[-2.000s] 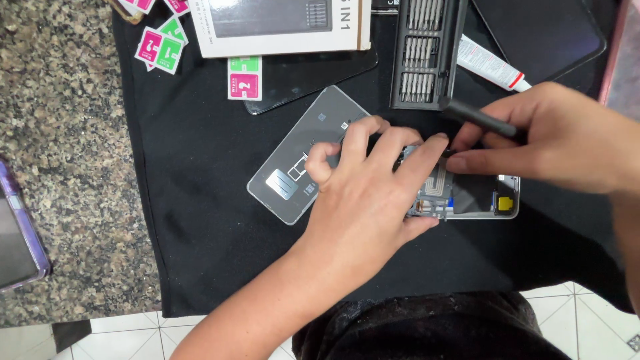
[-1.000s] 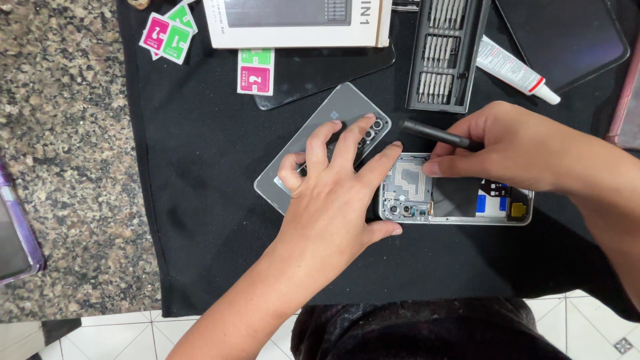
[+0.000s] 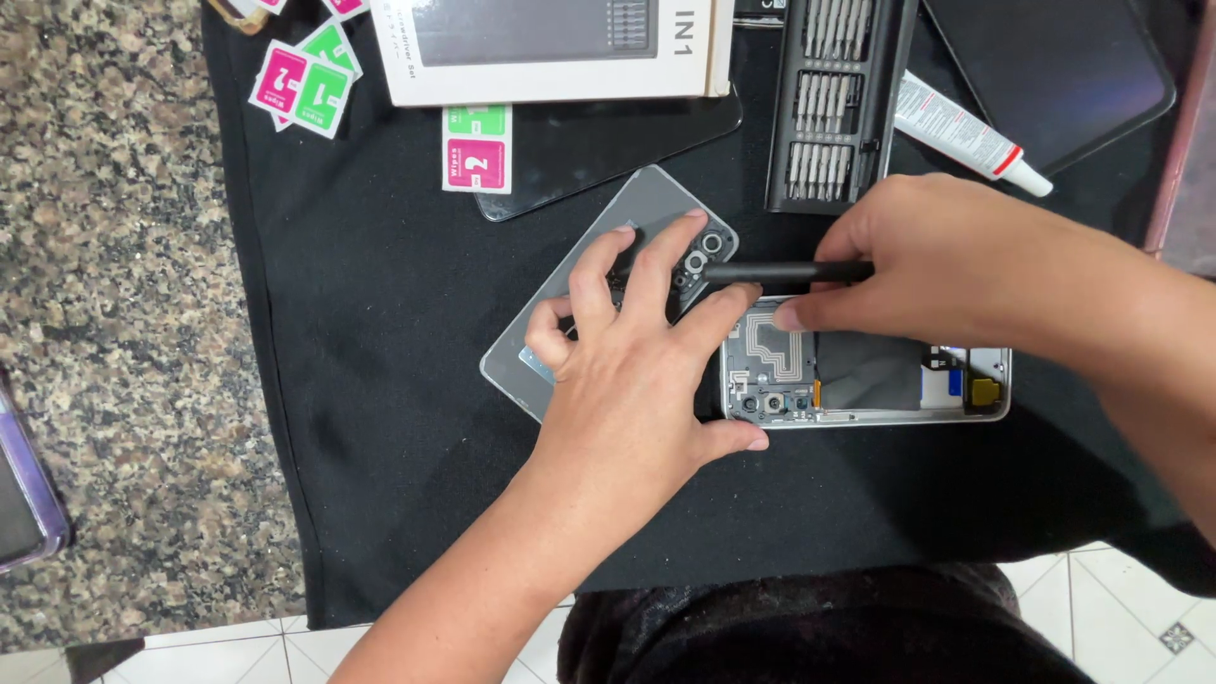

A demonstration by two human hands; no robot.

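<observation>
An opened smartphone (image 3: 869, 370) lies on the black cloth, its inner parts showing. My left hand (image 3: 636, 351) spans its left end, thumb at the lower edge and index finger at the upper corner. Under the other fingers of that hand lies a detached grey phone back cover (image 3: 608, 247) with camera rings. A black screwdriver handle (image 3: 788, 273) is held almost level above the phone by my right hand (image 3: 883, 266). The thumb of that hand is over the metal-traced plate (image 3: 774, 347) at the phone's upper edge. I cannot tell whether it touches.
Beyond the hands stand a screwdriver bit case (image 3: 777, 142), a white box (image 3: 560, 85), a white tube (image 3: 959, 128) and a dark phone (image 3: 1054, 76). Wipe packets (image 3: 477, 163) rest on a black panel (image 3: 608, 142). A purple-edged phone (image 3: 43, 503) lies on the granite at left.
Two seconds ago my left hand covered the phone's camera end; now that end shows. The screwdriver handle, slanted in both earlier frames, is now nearly level.
</observation>
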